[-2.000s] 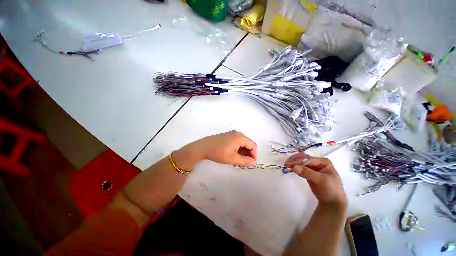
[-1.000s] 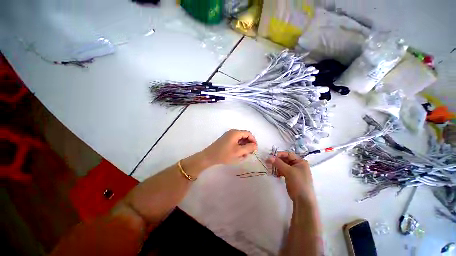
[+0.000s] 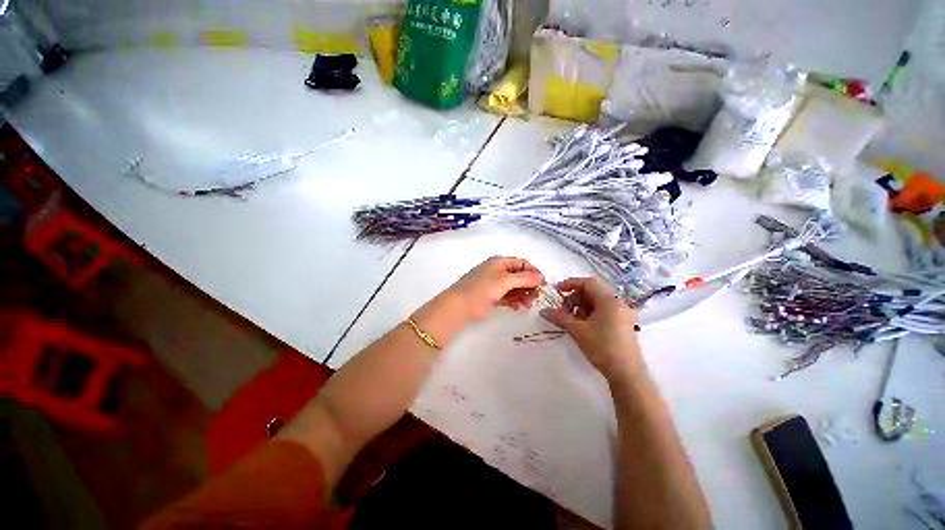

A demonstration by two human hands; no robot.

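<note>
My left hand (image 3: 505,284) and my right hand (image 3: 596,319) meet near the centre, their fingertips close together. Both are bare and pinch thin coloured wires (image 3: 547,297) between them. A few dark reddish wire ends (image 3: 539,336) stick out to the left below the fingers. A white cable with red and black bands (image 3: 725,273) runs from beside my right hand toward the upper right. Any connector at the fingertips is too small and covered to tell.
A large white cable bundle (image 3: 518,207) lies behind the hands, a second bundle (image 3: 819,305) at right. A phone (image 3: 803,474) is at front right, a lone thin cable (image 3: 223,189) at left. Clear bags (image 3: 748,119) and a green bag (image 3: 440,50) stand behind. Red stools (image 3: 70,362) are at left.
The view has tilted up, showing more of the back of the table. My hands have come closer together, and the wires stretched between them earlier are now bunched at the fingertips.
</note>
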